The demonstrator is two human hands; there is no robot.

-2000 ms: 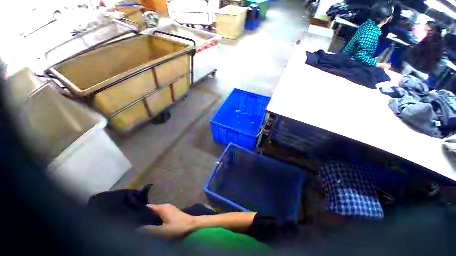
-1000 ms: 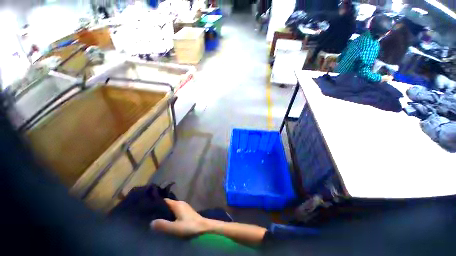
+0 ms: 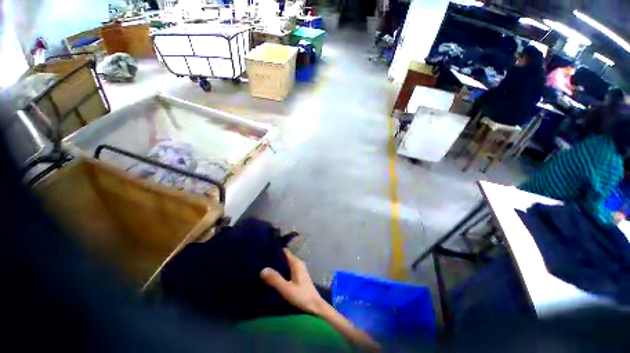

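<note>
A bundle of very dark cloth, navy or black (image 3: 224, 269), is at the bottom left of centre, in front of my body. My right hand (image 3: 298, 281) reaches in from the lower right and presses on the bundle's right side, thumb and fingers spread over the cloth. Some fingertips are hidden in the dark folds. My left hand is not in view; the bundle and the dark lower left edge hide that area. A green patch, perhaps my clothing, shows below my hand.
A blue crate (image 3: 385, 303) is on the floor just right of my hand. Tan (image 3: 124, 214) and white (image 3: 238, 148) bin trucks are at left. The white table (image 3: 514, 238) with dark cloth is at right. Seated people are beyond. A yellow floor line runs ahead.
The view has moved forward along the aisle. The blue crate and white table now lie lower and nearer; the mesh crate has left view. My right hand stays on the dark bundle.
</note>
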